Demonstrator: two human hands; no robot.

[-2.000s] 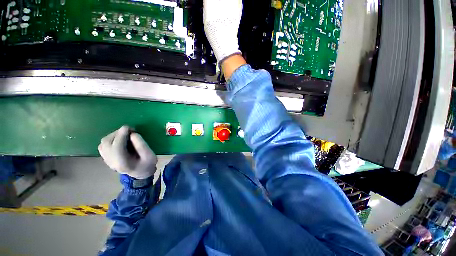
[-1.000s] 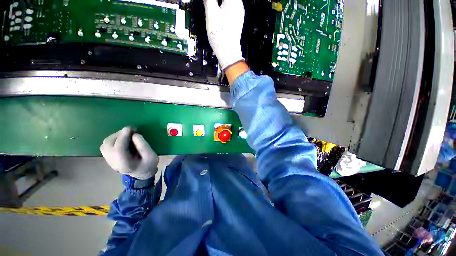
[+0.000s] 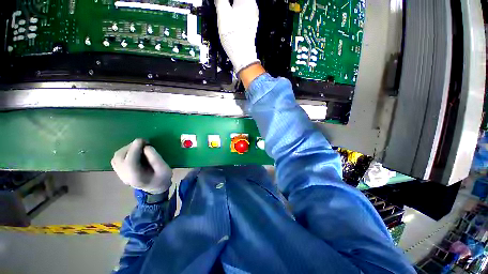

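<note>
My right hand [image 3: 238, 33], in a white knit glove, reaches over the black solder carrier [image 3: 134, 65] between two green boards; its fingertips are cut off by the top edge, so what they touch is hidden. One circuit board [image 3: 88, 27] lies at the left, with a white strip at its right end. Another circuit board [image 3: 329, 45] lies at the right. My left hand [image 3: 142, 166], gloved, is curled in front of the green line edge; nothing shows in it.
The green line edge [image 3: 80, 136] carries a red button [image 3: 188, 143], a yellow button [image 3: 214, 143] and a larger red emergency stop [image 3: 241, 145]. A grey machine frame [image 3: 374, 80] stands at the right. Beyond my right sleeve are a yellow pile [image 3: 350, 157] and a crumpled white cloth [image 3: 379, 175].
My right hand has shifted slightly, with its fingertips at the top edge throughout. My left hand keeps its curled pose. The view has moved a little.
</note>
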